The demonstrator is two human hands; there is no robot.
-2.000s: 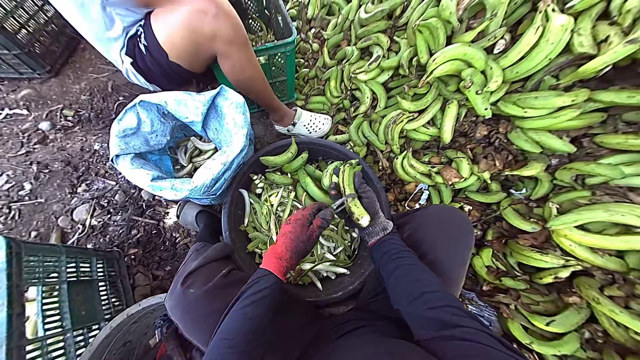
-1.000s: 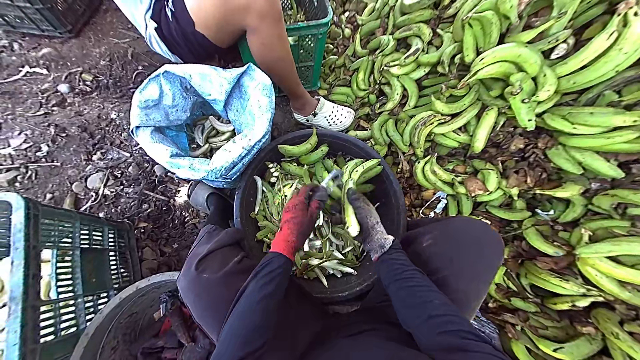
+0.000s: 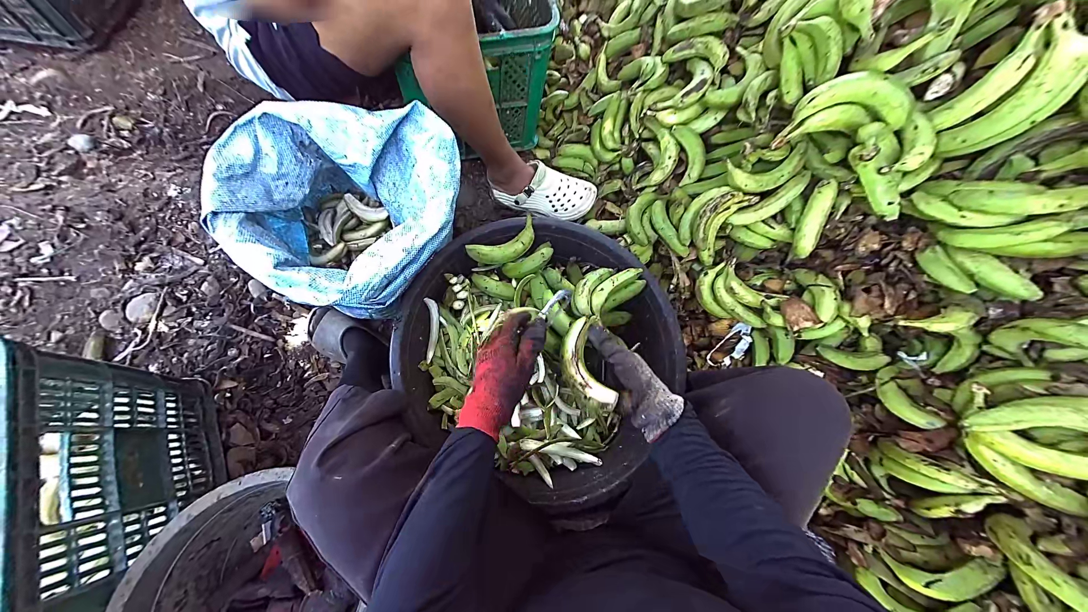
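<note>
My left hand, in a red and dark glove, is closed on a small peeling tool with a pale metal end, over a black round tub between my legs. A green plantain, partly peeled with a pale lower end, stands tilted between my hands. My right hand, in a grey and dark glove, is at the plantain's right side; whether its fingers grip it is hard to tell. Green and pale peel strips fill the tub's near and left part, with unpeeled green plantains at its far side.
A blue woven sack holding peeled plantains stands beyond the tub, left. Another person's leg and white clog are beside a green crate. Green plantain bunches cover the ground at right. A dark green crate and another tub are lower left.
The plantain in my right hand, held high at the tub's right side two seconds ago, is now lower and nearer the tub's middle, with a pale end showing. The view has shifted slightly.
</note>
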